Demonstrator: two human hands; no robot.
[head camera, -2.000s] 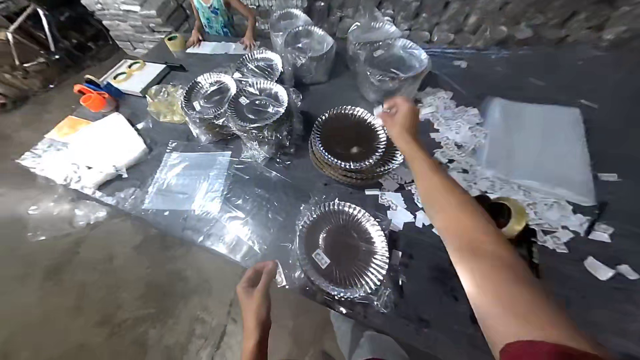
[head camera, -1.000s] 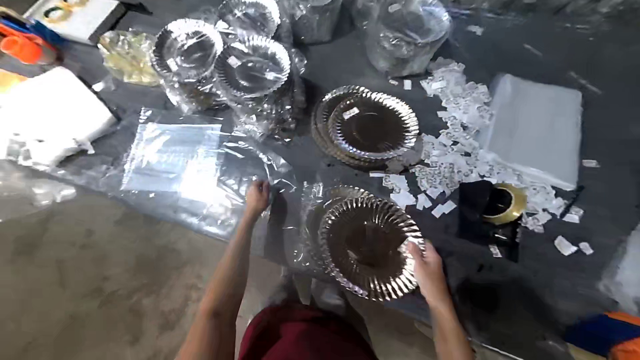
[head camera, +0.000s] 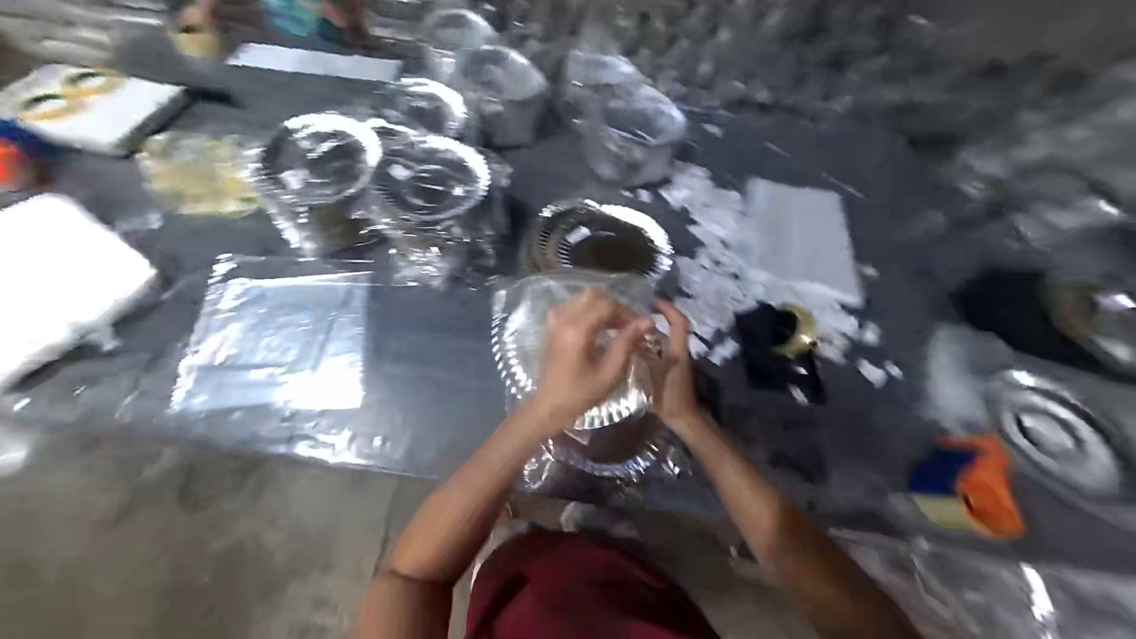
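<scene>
Both hands meet over a fluted silver plate (head camera: 517, 342) inside a clear plastic bag (head camera: 555, 288). My left hand (head camera: 590, 355) lies on its upper face, fingers bent on the plastic; my right hand (head camera: 672, 368) grips the bag at its right edge. Blur hides the exact fingertip contact. Below them, close to the table's front edge, rests another wrapped plate (head camera: 612, 448). Just behind stands a stack of silver-rimmed plates (head camera: 612, 244) with a small white label on top. Flat clear bags (head camera: 275, 342) lie to the left.
Wrapped plate stacks (head camera: 430, 182) stand behind on the left, more (head camera: 626, 115) at the back. Loose white labels (head camera: 710, 284), a pile of clear sheets (head camera: 799, 235) and a tape roll (head camera: 794, 328) lie right. An orange and blue tape dispenser (head camera: 985, 488) sits far right. Another person's hands (head camera: 342, 18) show behind.
A second ago my right hand held a silver plate and my left hand was at the flat bags. Now both hands are together on a bagged plate. The view has shifted.
</scene>
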